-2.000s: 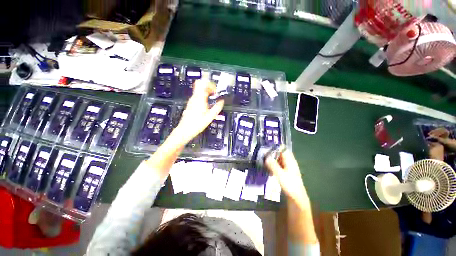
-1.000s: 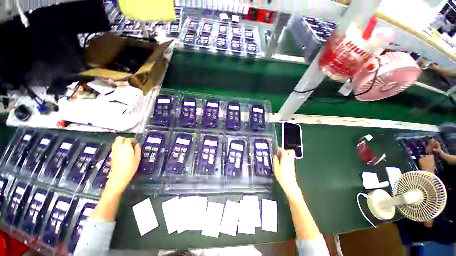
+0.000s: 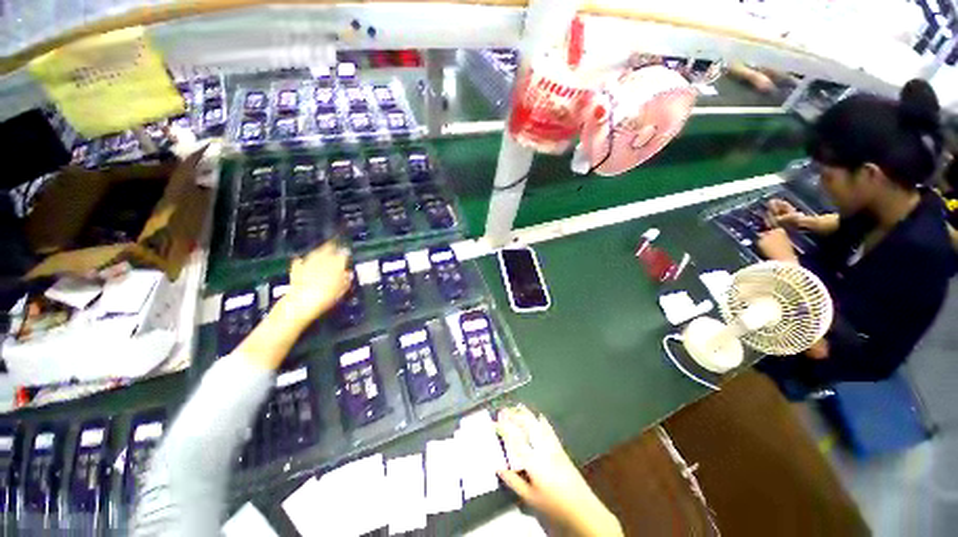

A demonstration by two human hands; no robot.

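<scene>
A clear blister tray (image 3: pixel 508 372) lies on the dark green bench, slightly turned, with dark keypad phones (image 3: pixel 421 363) face up in two rows. My left hand (image 3: pixel 320 277) is over its back row and covers part of the phones there; its fingertips are blurred, so I cannot tell whether it holds anything. My right hand (image 3: pixel 534 457) is palm down at the right end of a row of white paper slips (image 3: pixel 405 493), touching or just above the bench, with nothing visible in it. My left forearm hides the tray's left part.
A filled tray (image 3: pixel 458 224) lies on the green strip beyond. Another filled tray is at lower left. A smartphone (image 3: pixel 523 280), metal post (image 3: pixel 508 194), white fan (image 3: pixel 775 308) and red object (image 3: pixel 658 261) are to the right. An open cardboard box (image 3: pixel 173 223) stands left. A person works at far right.
My hands have left the tray's sides: the left reached forward over the back row, the right moved to the slips. A filled tray now shows on the green strip. The view has swung right.
</scene>
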